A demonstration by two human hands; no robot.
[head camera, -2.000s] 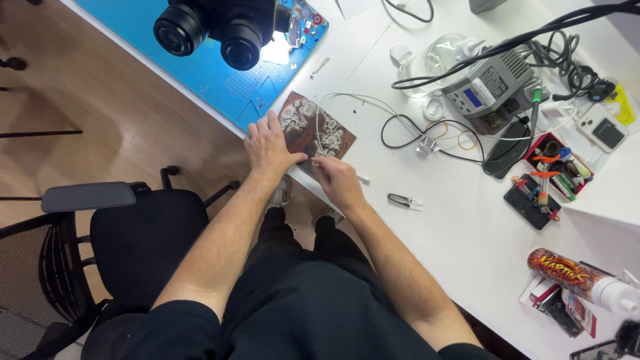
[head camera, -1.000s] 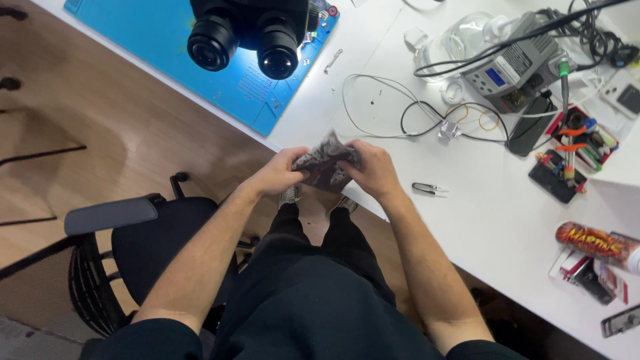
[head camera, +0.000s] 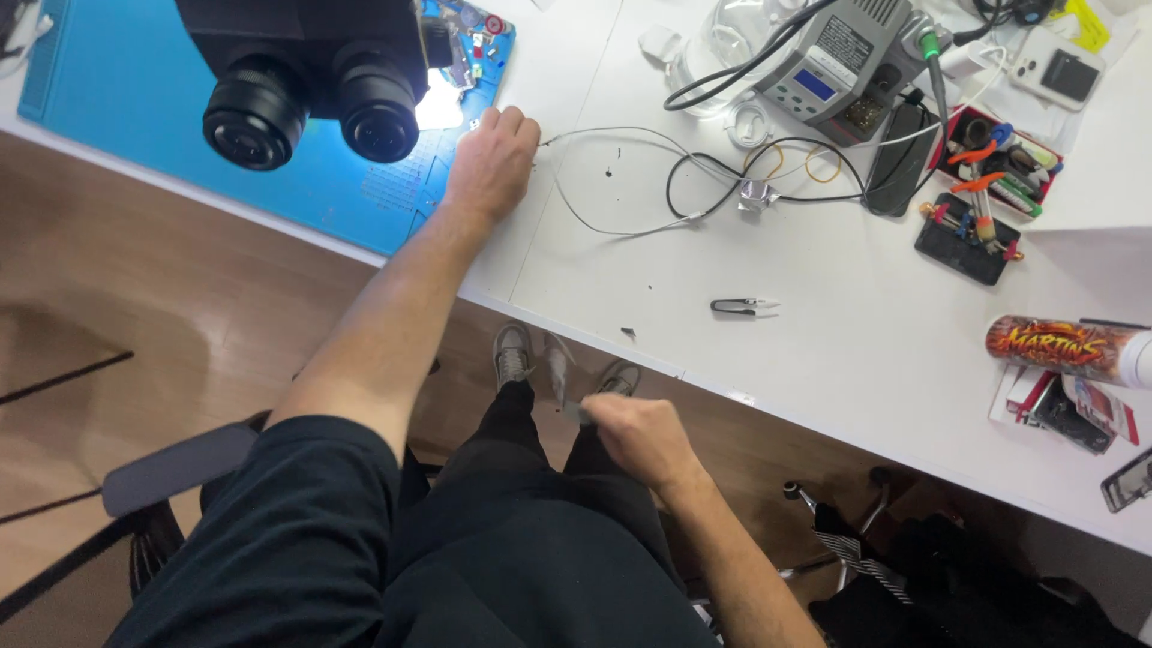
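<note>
My left hand (head camera: 497, 162) rests at the right edge of the blue work mat (head camera: 306, 202), fingers curled down; whether it holds anything is hidden. My right hand (head camera: 641, 436) is a fist in front of the table edge, above my legs, closed on a small thin greyish piece (head camera: 576, 412), blurred. A pale long thing (head camera: 557, 364) shows between my shoes; I cannot tell what it is. Black-handled thread snips (head camera: 742, 307) lie on the white table (head camera: 837, 360). A thin grey cable (head camera: 621, 232) loops to the right of my left hand.
A microscope's eyepieces (head camera: 310, 112) overhang the mat. At the back right stand a soldering station (head camera: 823, 76) and a clear round container (head camera: 720, 54). Pliers (head camera: 976, 171) stand in a red box; a printed can (head camera: 1062, 346) lies farther right. Chair (head camera: 180, 463) at left.
My hands have parted: the left moved up to the mat, the right down towards my body. The patterned dark red sheet held by both hands earlier is no longer recognisable in view.
</note>
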